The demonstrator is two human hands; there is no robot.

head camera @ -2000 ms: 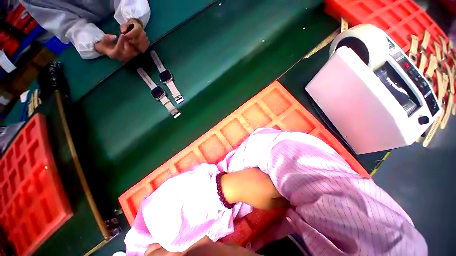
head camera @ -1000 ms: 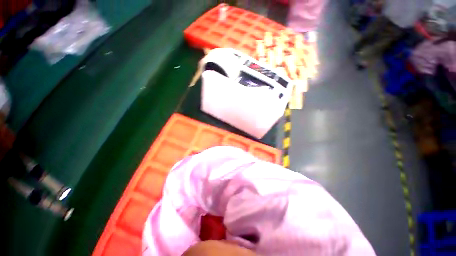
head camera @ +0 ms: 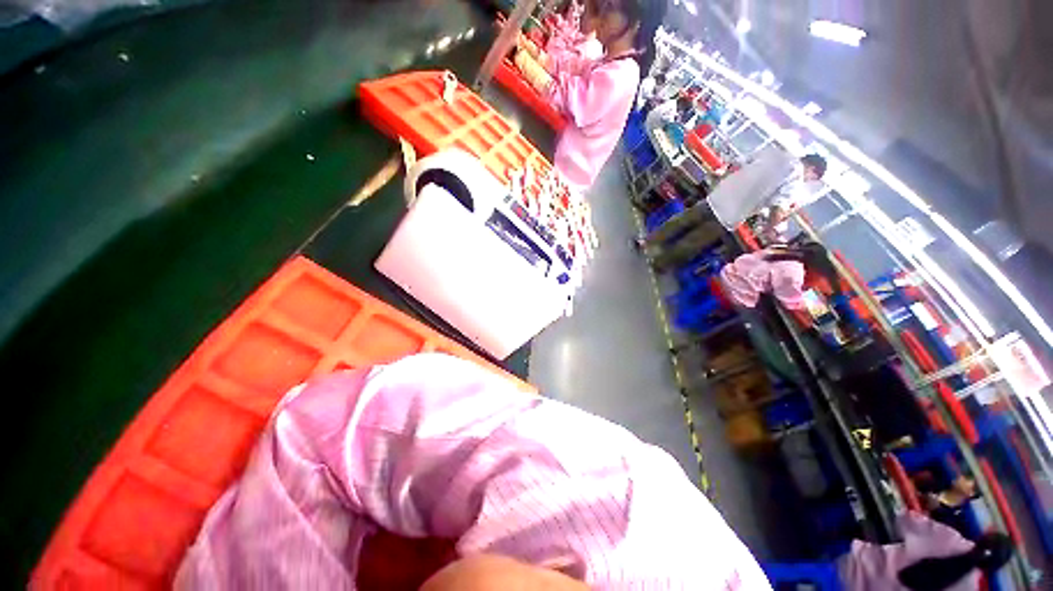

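An orange-red compartment tray [head camera: 219,427] lies at the lower left, with rows of shallow square pockets. The pockets not covered by my arms hold nothing. My pink striped sleeves rest over its near side, bent in a loop. A patch of bare skin shows at the bottom edge between the sleeves; I cannot tell which hand or wrist it is. My fingers are hidden or cut off, and nothing held shows. A white tape dispenser [head camera: 462,271] with a round roll stands just beyond the tray's right corner.
The green conveyor [head camera: 173,231] runs along the left. Another orange-red tray [head camera: 445,121] lies beyond the dispenser, with pale straps [head camera: 554,208] fanned over its edge. A person in pink [head camera: 600,110] works further along. An aisle with yellow-black floor tape [head camera: 681,404] runs right, beside other workers and benches.
The view has swung right and upward. The two watches, the left tray and the opposite worker's hands have left the picture. The bracelet wrist seen two seconds ago no longer shows. My arms remain on the tray.
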